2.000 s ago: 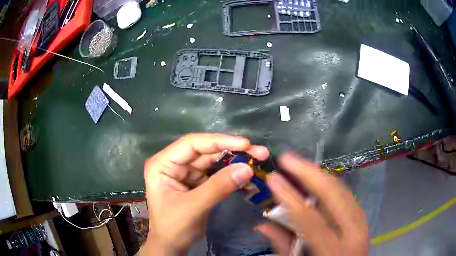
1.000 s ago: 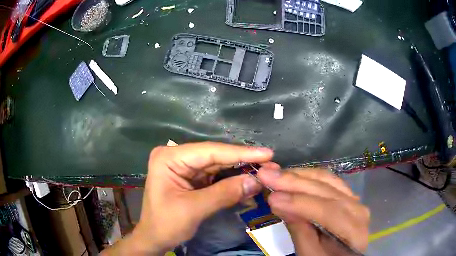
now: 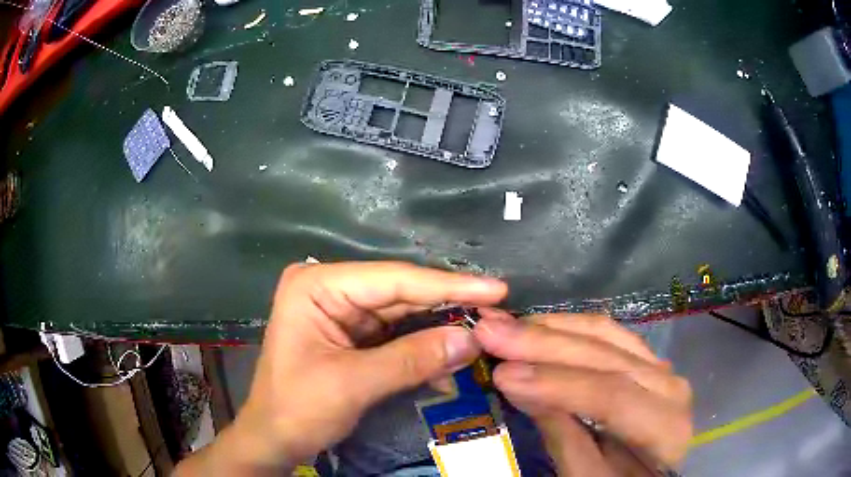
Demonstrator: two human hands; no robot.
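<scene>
My left hand [image 3: 355, 345] holds the circuit board between thumb and fingers above my lap, at the mat's near edge. The blue part of the board [image 3: 461, 402] shows below my thumb. A white-backed display [image 3: 478, 456] with a yellowish edge hangs from its lower end, cut off by the frame's bottom. An orange-brown flex cable [image 3: 481, 371] lies beside the blue part. My right hand [image 3: 588, 382] is closed at the board's upper end, its fingertips at a thin metal tip, perhaps tweezers [image 3: 469, 322]. Most of that tool and the board's upper end are hidden by my fingers.
On the green mat [image 3: 280, 219] lie a grey middle housing [image 3: 435, 119], a front housing [image 3: 515, 47], a white card [image 3: 704, 155], a dotted keypad piece [image 3: 146, 145] and a clear lens [image 3: 213, 81]. A cup of screws [image 3: 173, 26] stands beside the red tray [image 3: 26, 63]. A black stick-like tool lies right.
My right hand has come in against the board and now holds a thin tool there. The white-backed display hangs lower and further left than a second ago. The view has shifted, moving the mat items up.
</scene>
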